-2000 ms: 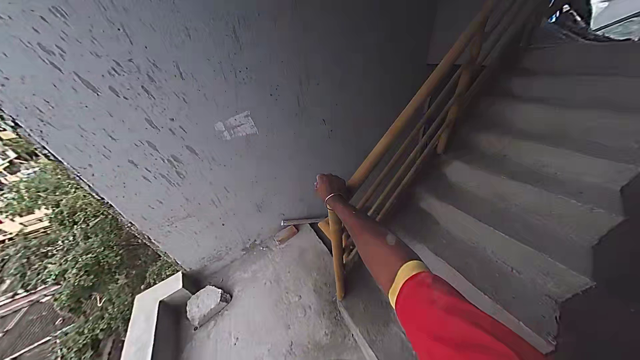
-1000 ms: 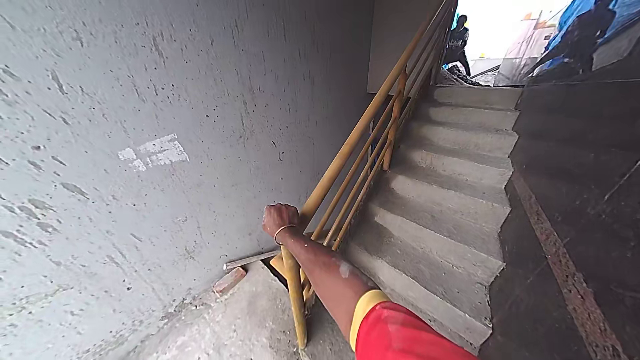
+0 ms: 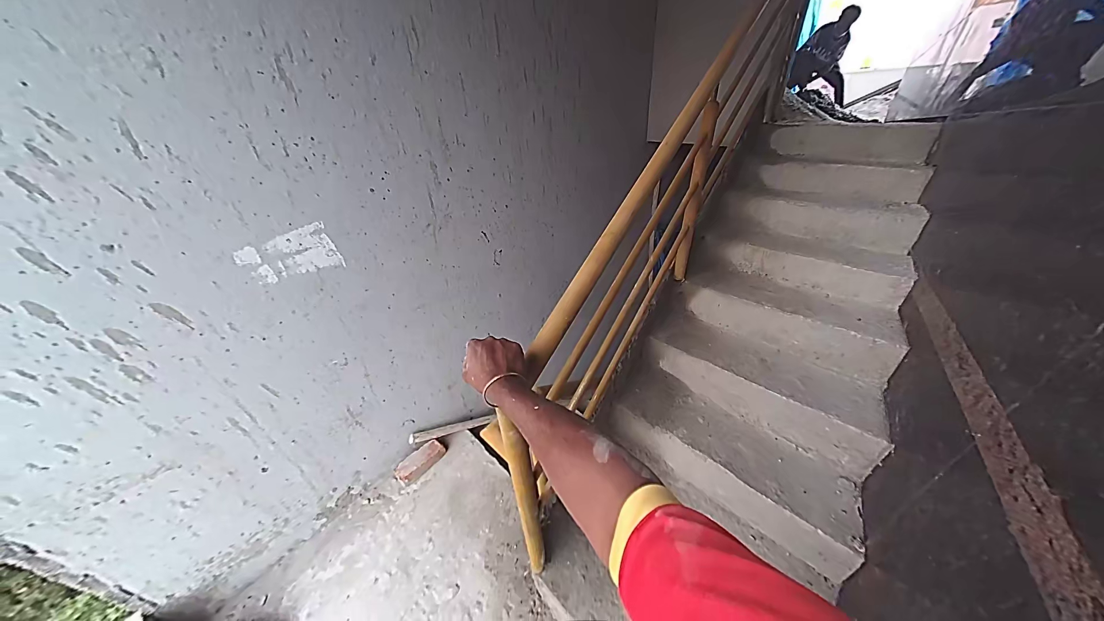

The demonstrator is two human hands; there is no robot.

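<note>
My right hand (image 3: 493, 366), with a thin band at the wrist, is closed around the lower end of a yellow metal handrail (image 3: 638, 194), where the rail meets its bottom post (image 3: 521, 496). A red sleeve with a yellow cuff covers the upper arm. The palm and fingertips are hidden from this side. Thinner yellow bars run below the handrail, up along concrete stairs (image 3: 776, 345). Out of the picture is my left hand.
A grey, spotted wall (image 3: 388, 172) rises on the left. A brick (image 3: 420, 461) and a narrow strip (image 3: 450, 429) lie at its foot. Dark panelling (image 3: 1009, 345) lines the right side of the stairs. A person (image 3: 822, 53) is at the top, near rubble.
The view has swung right and up the stairs, bringing the person at the top into sight. My right hand stays at the handrail's lower end.
</note>
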